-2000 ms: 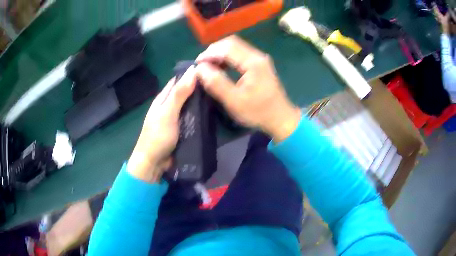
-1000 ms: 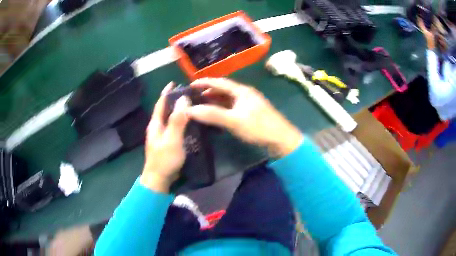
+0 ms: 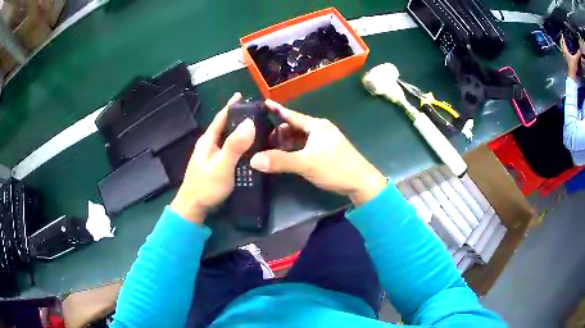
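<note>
A black handheld unit [image 3: 252, 198] with small keys on its face is held upright in the picture over the bench's near edge. My left hand [image 3: 215, 160] grips its left side, thumb on the face near the top end. My right hand [image 3: 314, 150] is at its upper right side, thumb tip on or just over the face near the keys and index finger at the top corner. Whether a small part is between my right fingers is hidden. My palms hide part of the unit's sides.
Black cover panels [image 3: 154, 125] lie left. An orange-rimmed box [image 3: 311, 81] of small black parts stands ahead. A mallet [image 3: 423, 125] and yellow-handled pliers [image 3: 437, 102] lie right, above a carton of white pieces [image 3: 458, 211]. Black units [image 3: 458, 22], a pink-edged phone [image 3: 521, 102] and another person's sleeve [image 3: 574, 122] are far right.
The view has steadied and shifted. My left thumb now lies on the unit's face, my right thumb has moved down near the keys, and the key face shows more clearly.
</note>
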